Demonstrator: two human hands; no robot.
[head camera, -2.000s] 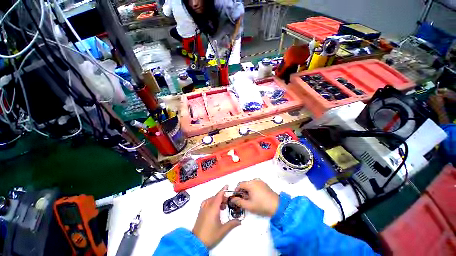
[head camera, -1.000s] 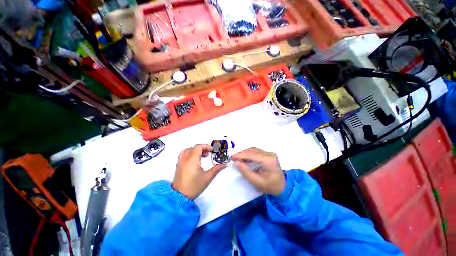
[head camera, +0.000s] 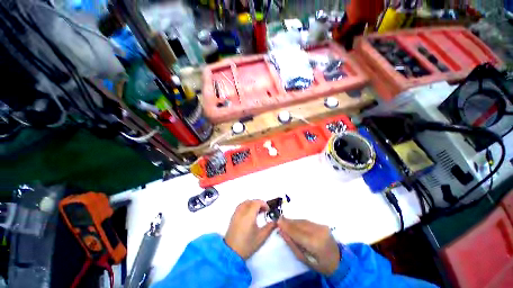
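Note:
A small dark device (head camera: 274, 210) with a shiny round part is held between the fingertips over the white sheet. My left hand (head camera: 247, 228) grips it from the left with thumb and fingers. My right hand (head camera: 309, 242) touches its lower right side with the fingertips; a thin pale object shows partly under its fingers, too blurred to name. A silver and black housing (head camera: 203, 199) lies alone on the sheet, left of the hands.
A red-orange parts tray (head camera: 256, 163) with small parts stands behind the hands. A white pot (head camera: 350, 154) stands beside a blue base (head camera: 379, 174). A grey electric screwdriver (head camera: 147, 247) and an orange multimeter (head camera: 93, 228) lie left. A grey vented box (head camera: 444, 163) stands right.
The view has shifted, first down, then back up. My right fingers have left the top of the device and now lie at its lower right. My left hand still holds the device.

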